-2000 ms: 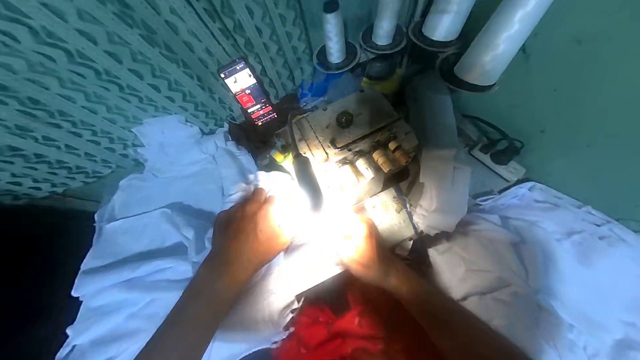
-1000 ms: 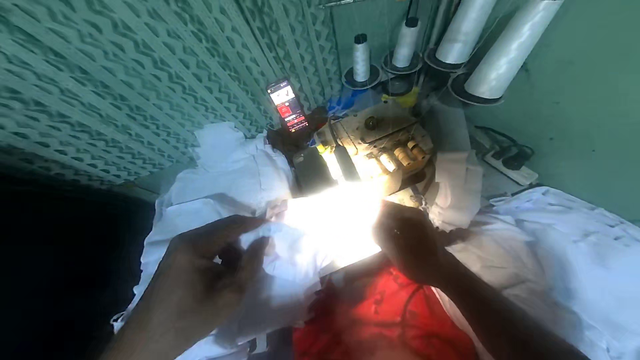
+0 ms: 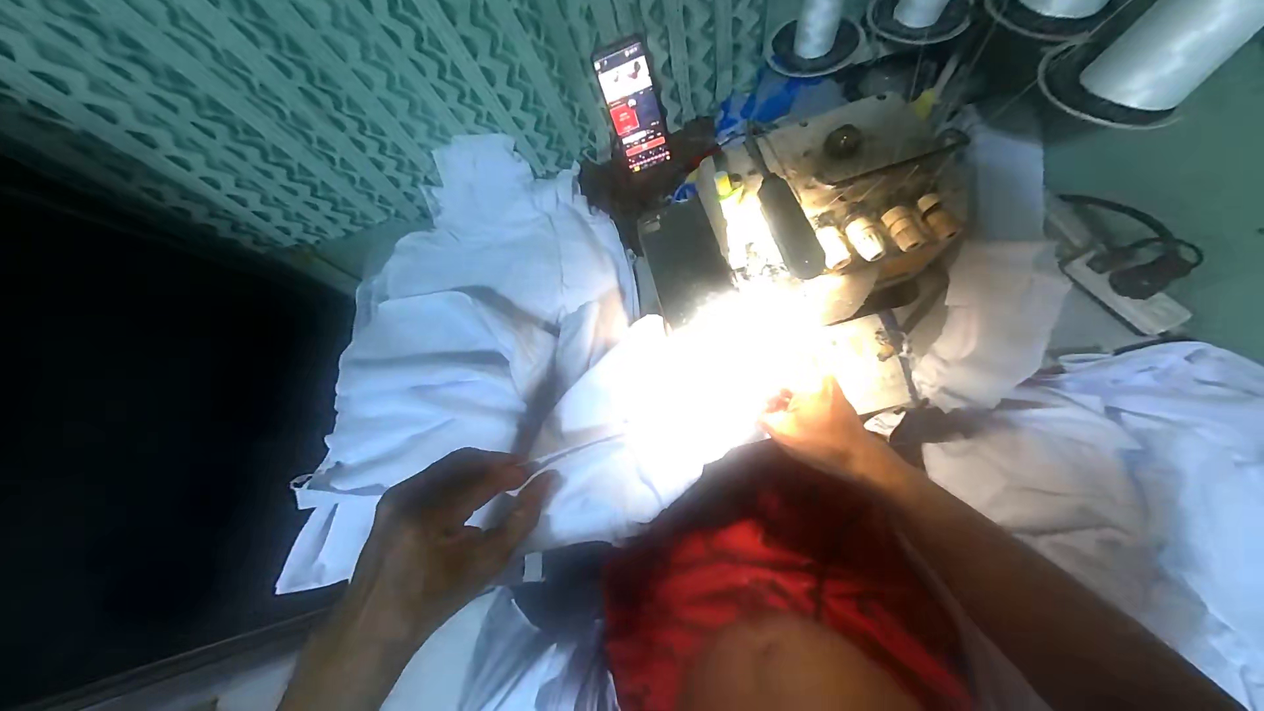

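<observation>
An overlock-type sewing machine with several tension knobs stands at the upper right, its lamp glaring over the stitching area. White fabric runs from that glare down to the left. My left hand pinches the near left edge of this fabric between thumb and fingertips. My right hand is at the right side of the glare, close to the machine's bed; its fingertips are partly washed out, and its grip cannot be made out. More white cloth lies heaped left of the machine.
A phone with a lit screen leans by the green patterned wall. Cones of white thread stand at the top right. A power strip with a plug lies right of the machine, above a pile of white cloth. Red clothing shows at the bottom.
My right hand, darker and apart from the brightest glare a second ago, is now in the light beside it. My left hand's fingers have closed on the cloth edge. The view has shifted.
</observation>
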